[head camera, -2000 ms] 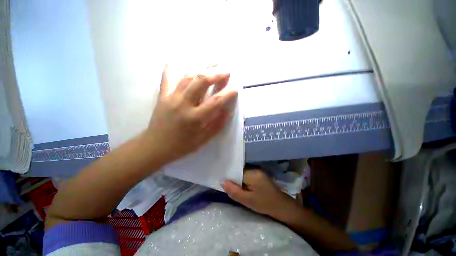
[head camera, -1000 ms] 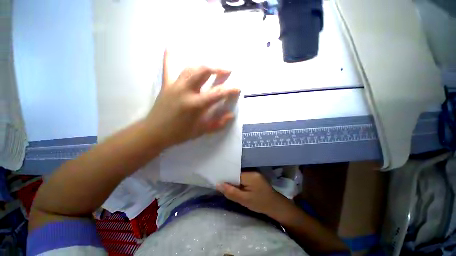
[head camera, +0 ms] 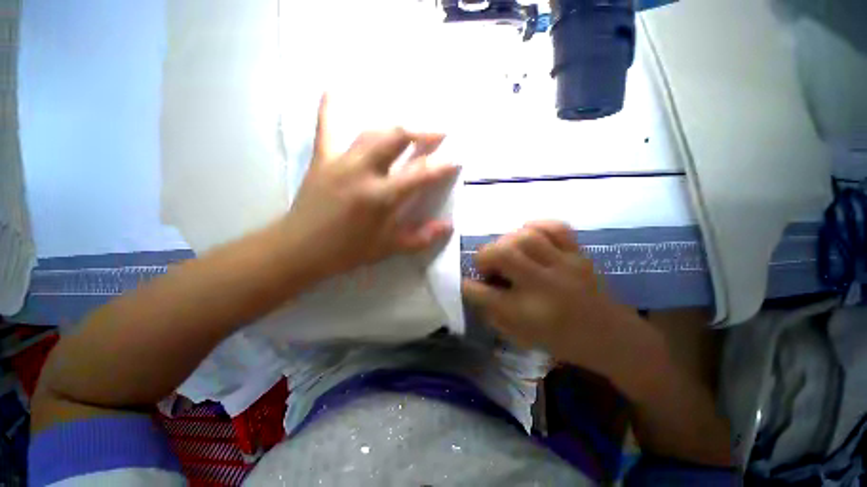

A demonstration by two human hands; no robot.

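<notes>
A white fabric panel [head camera: 439, 276] lies with a cream fabric panel [head camera: 371, 302] on the machine table, their lower ends past its front edge. My left hand [head camera: 375, 200] lies on the panels, palm down with fingers spread, pressing on them near their right edge. My right hand [head camera: 547, 285] is blurred, fingers curled, over the ruled table edge; its thumb side is close to the panels' right edge. I cannot tell whether it pinches fabric. The brightly lit needle area [head camera: 485, 11] is at the top, partly cut off.
A dark ribbed cylinder [head camera: 591, 67] stands right of the needle area. Cream pieces [head camera: 751, 162] hang over the table edge at right, and a layered stack [head camera: 13, 228] is at far left. A red basket [head camera: 204, 447] and crumpled white cloth [head camera: 228, 366] are below.
My right hand has let go of the panels' lower corner and moved up and right, above the table edge. The lower corner has shifted up. My left hand stays nearly in place.
</notes>
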